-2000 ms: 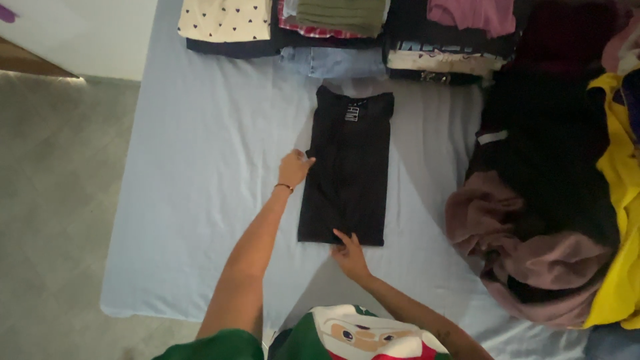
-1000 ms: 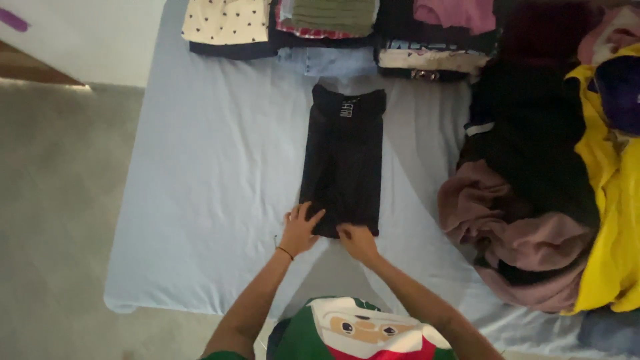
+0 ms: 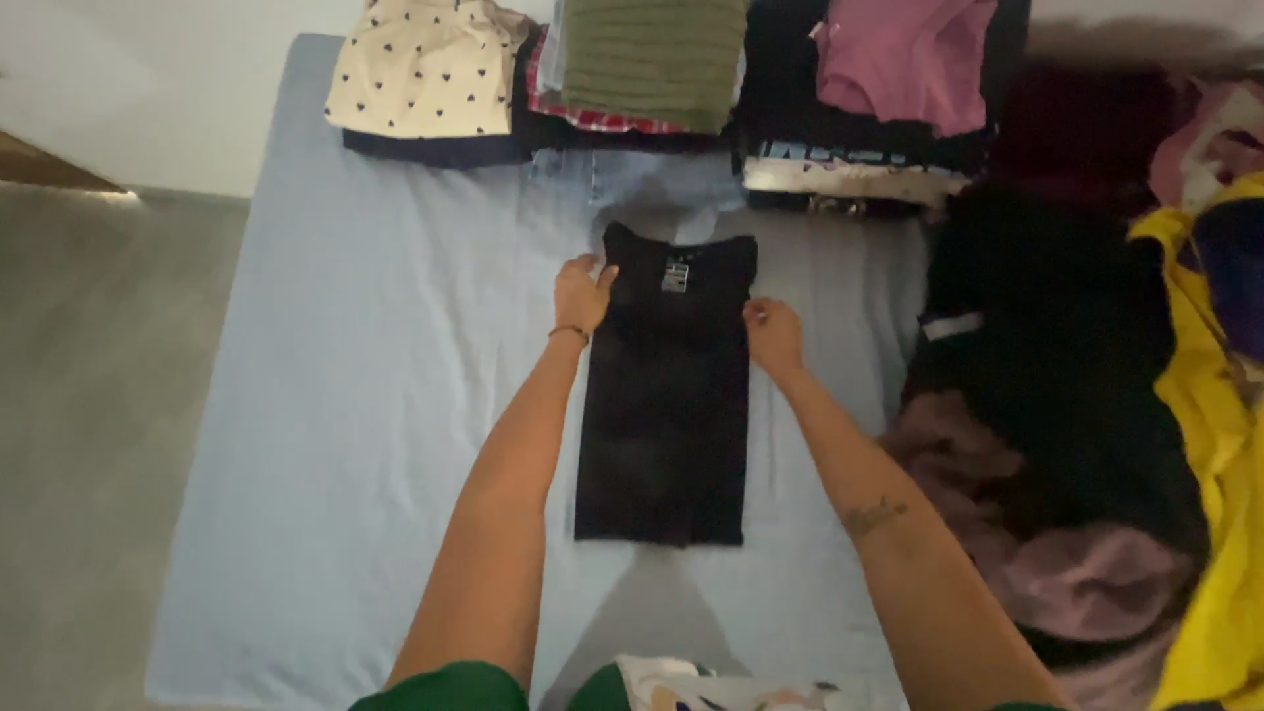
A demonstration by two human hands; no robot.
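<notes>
A black garment (image 3: pixel 667 415), folded into a long narrow rectangle, lies flat on a light blue sheet (image 3: pixel 395 425), its neckline away from me and a printed mark below the collar. At its upper left edge is my left hand (image 3: pixel 581 294), thumb on the cloth and fingers beside it. My right hand (image 3: pixel 774 336) pinches the opposite edge, a little below the shoulder, with its fingers curled together.
Beyond the garment stand folded piles: cream heart-patterned cloth (image 3: pixel 425 74), an olive ribbed piece (image 3: pixel 652 59) over red plaid, and a pink piece (image 3: pixel 904 59) on black clothes. Loose dark, mauve (image 3: pixel 1096 583) and yellow clothes (image 3: pixel 1220 494) heap up at the right.
Both hands have moved from the garment's near end up to its sides near the collar. The garment lies in about the same place on the sheet.
</notes>
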